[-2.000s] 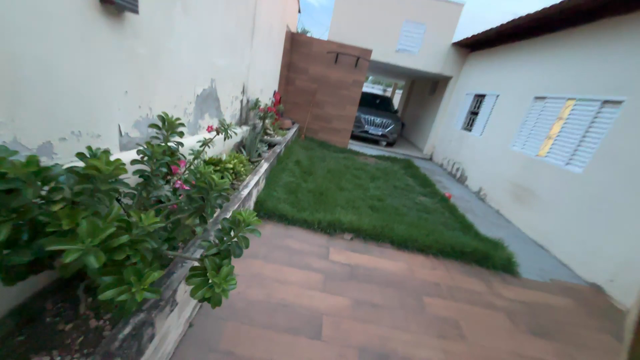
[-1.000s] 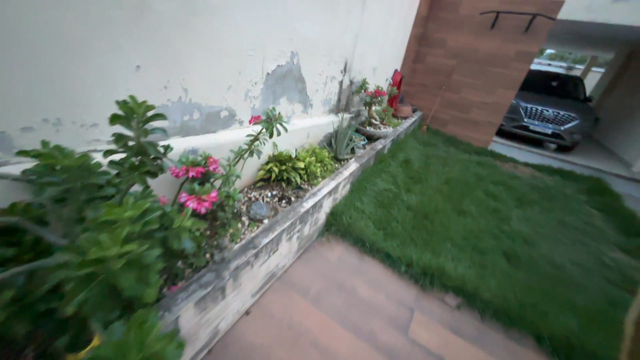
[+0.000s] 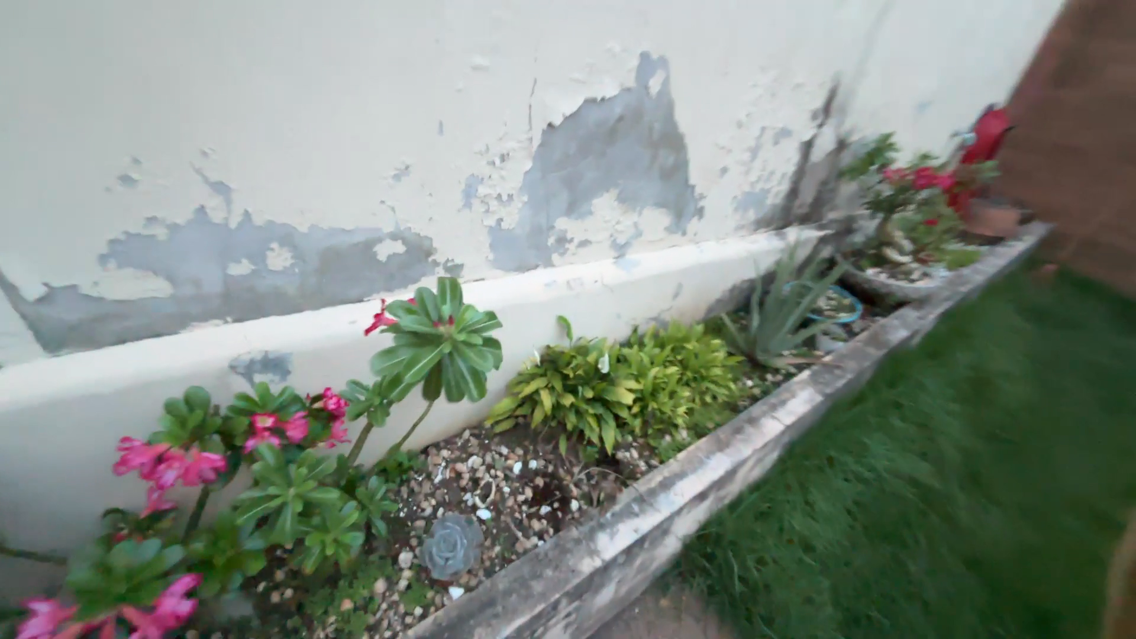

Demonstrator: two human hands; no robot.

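Observation:
Neither my left hand nor my right hand shows in the head view. Pink-flowered desert rose plants (image 3: 288,497) fill the lower left of a raised bed. Beside them a grey-blue rosette succulent (image 3: 451,546) sits among pebbles (image 3: 497,479). A low yellow-green leafy plant (image 3: 621,382) grows mid-bed against the wall, and a spiky aloe-like plant (image 3: 781,311) stands farther along. Behind it are a blue-rimmed pot (image 3: 839,303) and a wide bowl planter (image 3: 892,288) with red-pink flowers (image 3: 923,177).
The bed's weathered concrete edge (image 3: 657,506) runs diagonally from bottom centre to upper right. Grass (image 3: 932,453) lies to its right, with a bit of paving (image 3: 661,612) at the bottom. A pale wall (image 3: 355,106) with peeling paint rises behind; a brown wall (image 3: 1083,142) stands at the far right.
The view has swung left and come closer to the planter bed; the car and the house with shuttered windows, seen earlier, are out of view.

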